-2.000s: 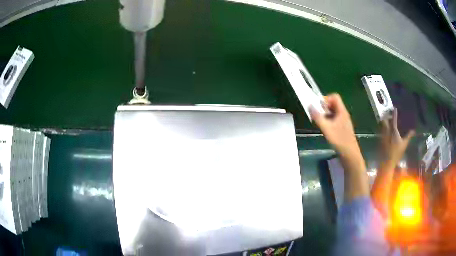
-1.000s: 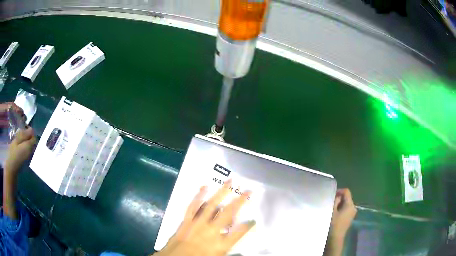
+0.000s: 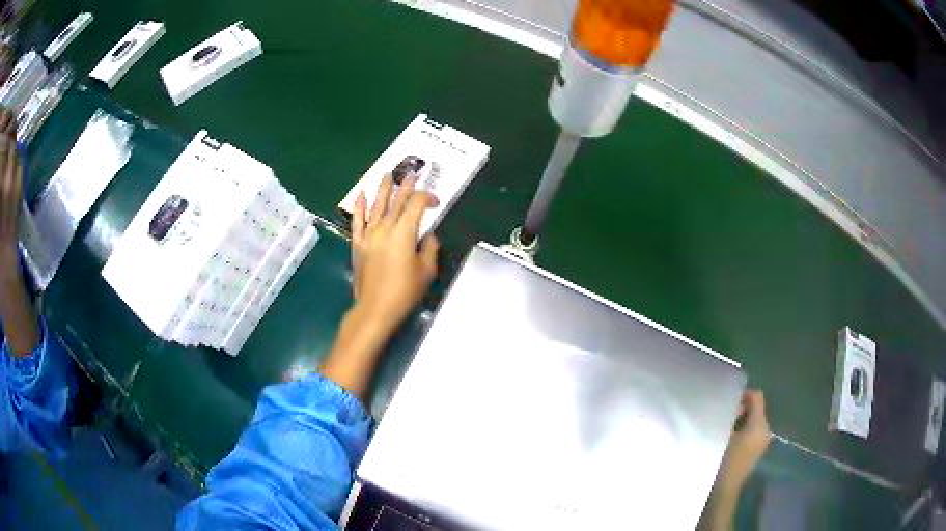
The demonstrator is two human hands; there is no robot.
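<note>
My left hand (image 3: 389,249) reaches over the dark green belt with its fingers on the near edge of a white boxed smartwatch (image 3: 441,161), which lies flat, picture side up. The silver scale platform (image 3: 571,384) in front of me carries no box. My right hand (image 3: 749,430) is at the scale's right edge, partly hidden by it, and I cannot tell whether it holds anything. A leaning stack of finished boxes (image 3: 202,233) stands left of the scale.
Behind the scale stands a signal tower light (image 3: 607,78) on a metal pole. More boxes lie on the belt (image 3: 664,239) at the far left and right. At left are another person's hand and blue sleeve (image 3: 36,389), beside shiny clear film (image 3: 78,187).
My left hand has moved from the box on the scale to a box on the belt, leaving the platform bare. The green glow at right is gone. The view has shifted.
</note>
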